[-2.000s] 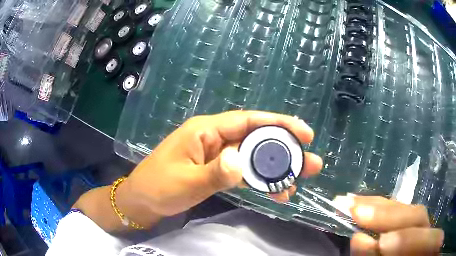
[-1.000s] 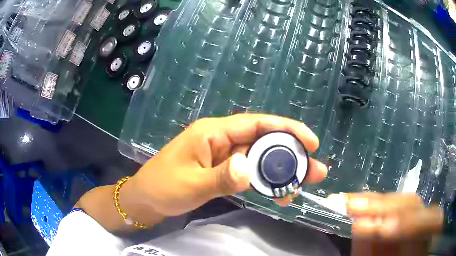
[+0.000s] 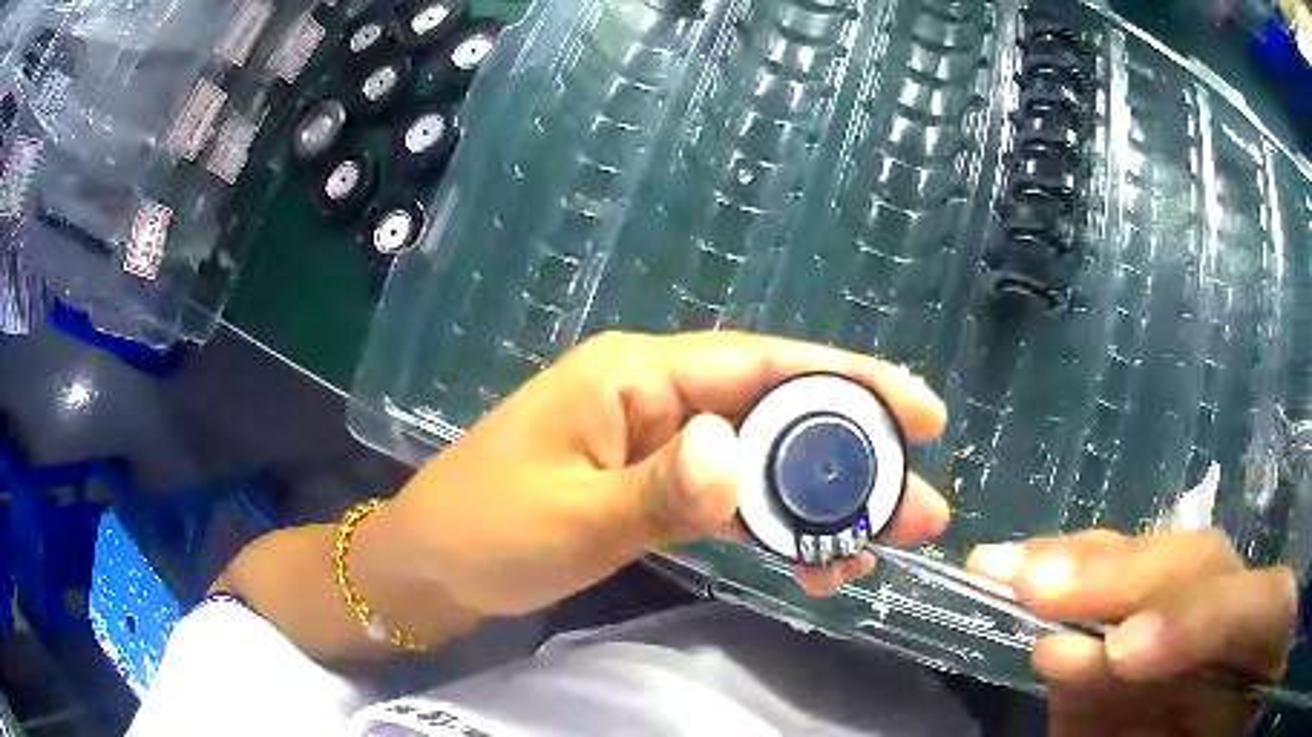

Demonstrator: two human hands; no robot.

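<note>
My left hand (image 3: 604, 461) holds a round speaker driver (image 3: 825, 469) by its rim, back side up. It shows a silver-white ring, a dark blue-grey centre and a small row of metallic terminal tabs (image 3: 832, 546) at its lower edge. My right hand (image 3: 1151, 605) holds slim silver tweezers (image 3: 957, 579). The tip of the tweezers is at the right end of the terminal tabs; whether it touches them I cannot tell.
A large clear ribbed tray (image 3: 648, 259) lies behind my hands, with a row of black units (image 3: 1039, 159) in it. Several loose units (image 3: 392, 228) lie left of it. Stacked clear trays with labels (image 3: 87, 274) stand far left. A white slip (image 3: 1197, 501) lies at the right.
My left hand and the driver have shifted slightly right. The tweezer tip has moved up to the terminal tabs from just below them. The right hand has also shifted a little.
</note>
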